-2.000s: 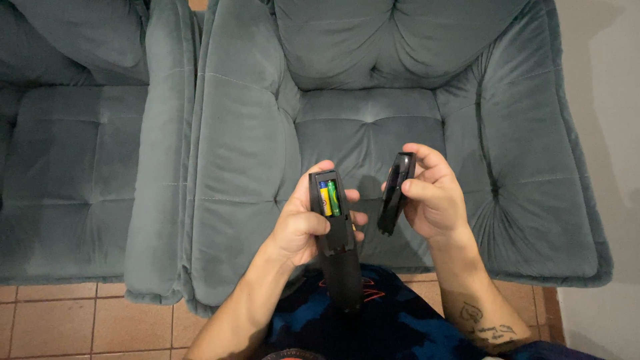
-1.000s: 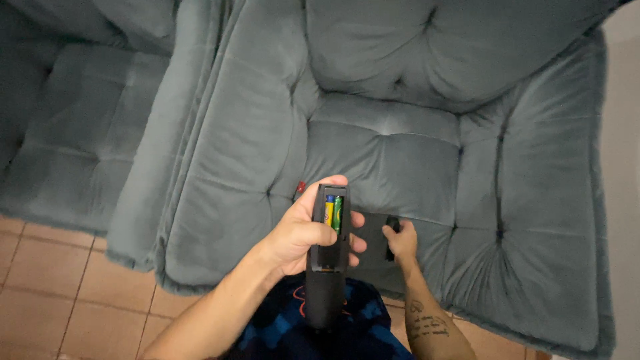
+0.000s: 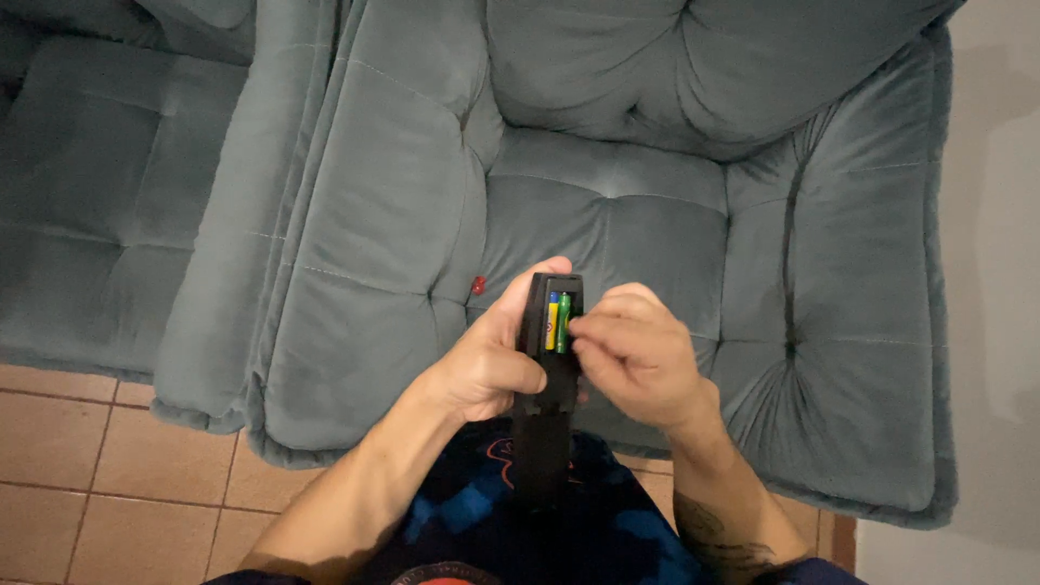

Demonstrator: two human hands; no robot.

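Note:
My left hand [image 3: 491, 361] grips a black remote control [image 3: 546, 439], back side up, its battery compartment uncovered. Two batteries lie side by side in the compartment: a yellow and blue battery [image 3: 552, 323] on the left and a green battery [image 3: 563, 323] on the right. At the compartment's right edge is my right hand [image 3: 642, 349], thumb and fingertips close together beside the green battery. Whether those fingertips touch the battery or hold anything is not clear.
A grey-blue tufted sofa [image 3: 601, 236] spreads in front, with a small red object [image 3: 478, 285] on its seat near the left armrest. Tiled floor [image 3: 154, 487] lies at lower left, a pale wall [image 3: 991, 284] at right.
My right hand held a black piece two seconds ago, then was low over the seat with a dark object; now it is beside the batteries without that piece showing. The left hand keeps the remote.

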